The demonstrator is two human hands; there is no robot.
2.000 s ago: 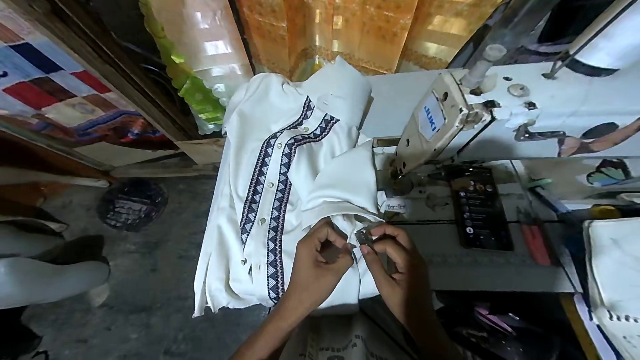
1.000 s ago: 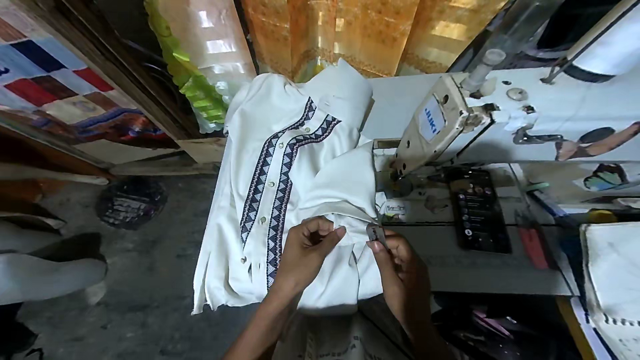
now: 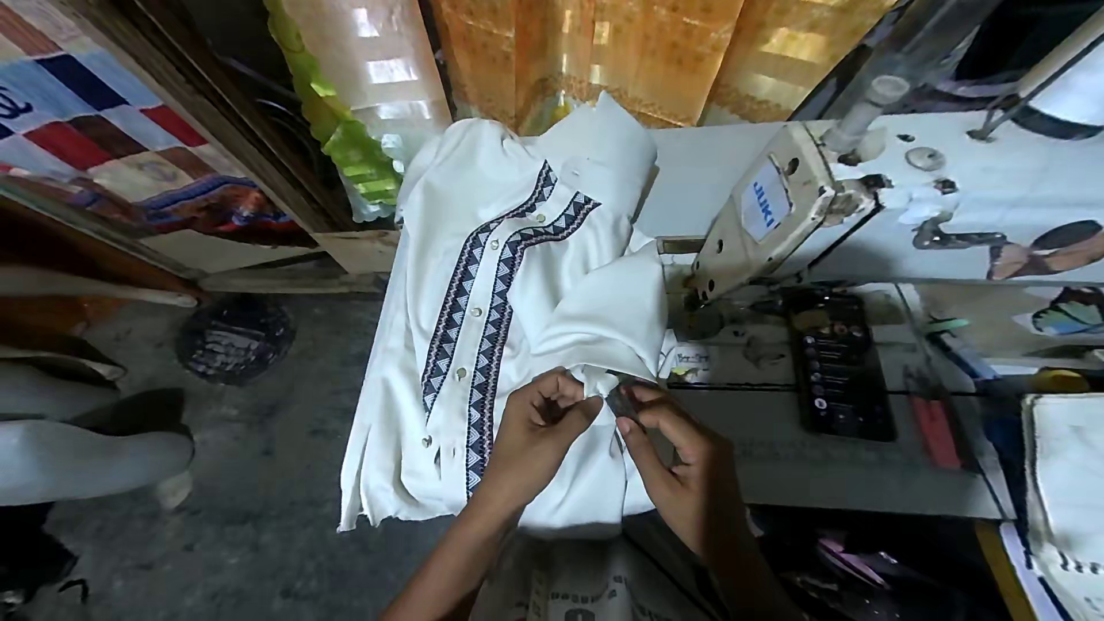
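Observation:
A white shirt (image 3: 552, 285) with dark patterned trim and a row of buttons lies spread over the sewing table. At one of its folded parts, probably a sleeve end, my left hand (image 3: 543, 431) pinches the white fabric between thumb and fingers. Close beside it on the right, my right hand (image 3: 677, 457) holds a small flat dark grey tool (image 3: 619, 402) between thumb and fingers, against the fabric. What kind of tool it is, I cannot tell. The fingertips of both hands nearly meet.
A Juki sewing machine (image 3: 776, 207) stands to the right. Near it lie a phone (image 3: 837, 366), a red-handled tool (image 3: 934, 431) and a white cloth (image 3: 1069, 483). Orange curtains (image 3: 586, 52) hang behind the table. A round dark object (image 3: 235, 338) is on the floor at left.
The small dark tool, held upright in my right hand away from the left one a second ago, is now against the fabric beside my left fingertips. The shirt's body stays put.

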